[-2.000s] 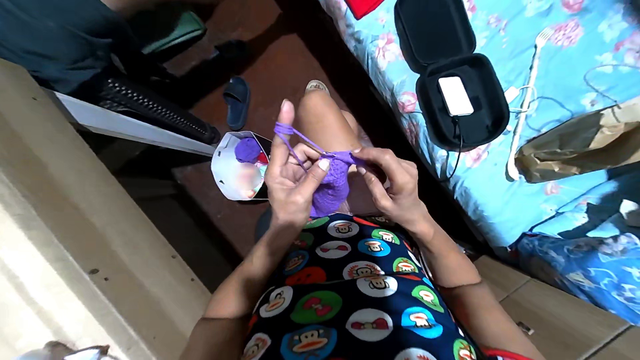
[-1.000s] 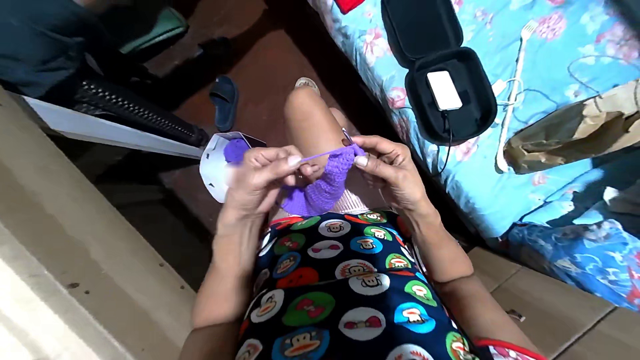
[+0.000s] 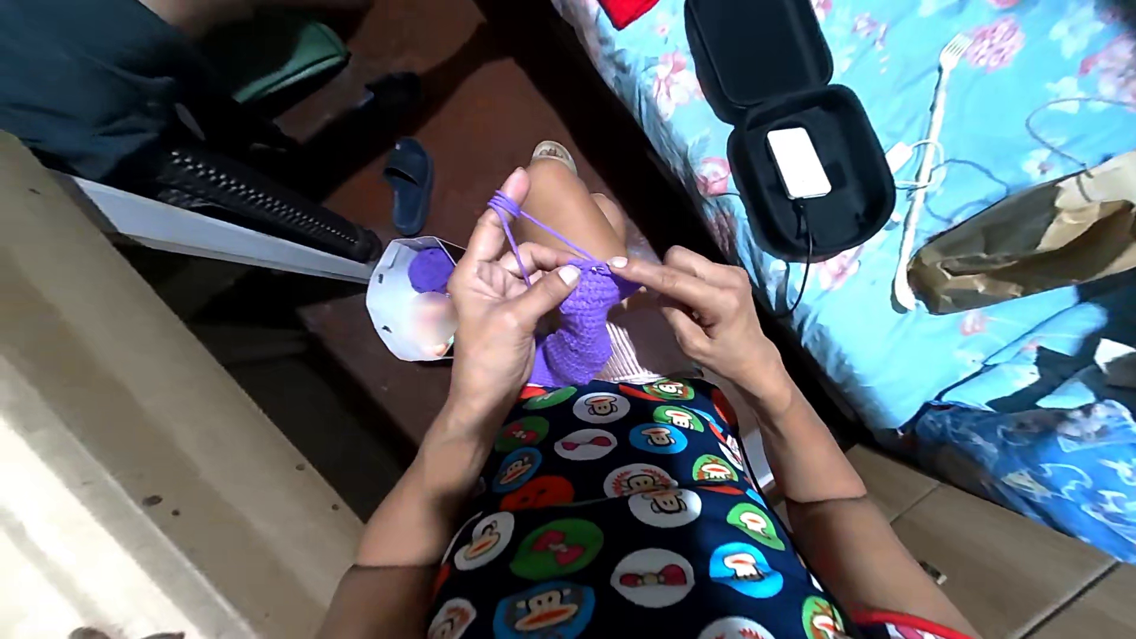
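A purple crocheted piece hangs over my lap between both hands. My left hand pinches its upper left edge with thumb and a finger, its index finger raised with purple yarn wound around it. From that finger the yarn slants down to the top edge of the piece. My right hand is at the upper right edge, index finger stretched along it and thumb below. A small bit of a hook shows at the stitches; the rest is hidden. A purple yarn ball lies in a white container left of my left hand.
To the right, a bed with a floral sheet holds an open black case with a white device, a long white fork-ended stick and a brown paper bag. Dark slippers lie on the floor. Another person's leg is at upper left.
My left index finger is raised with yarn wound on it; one second ago that hand was closed, drawing the yarn taut to the left. The hook, upright by my right hand then, now lies at the stitches.
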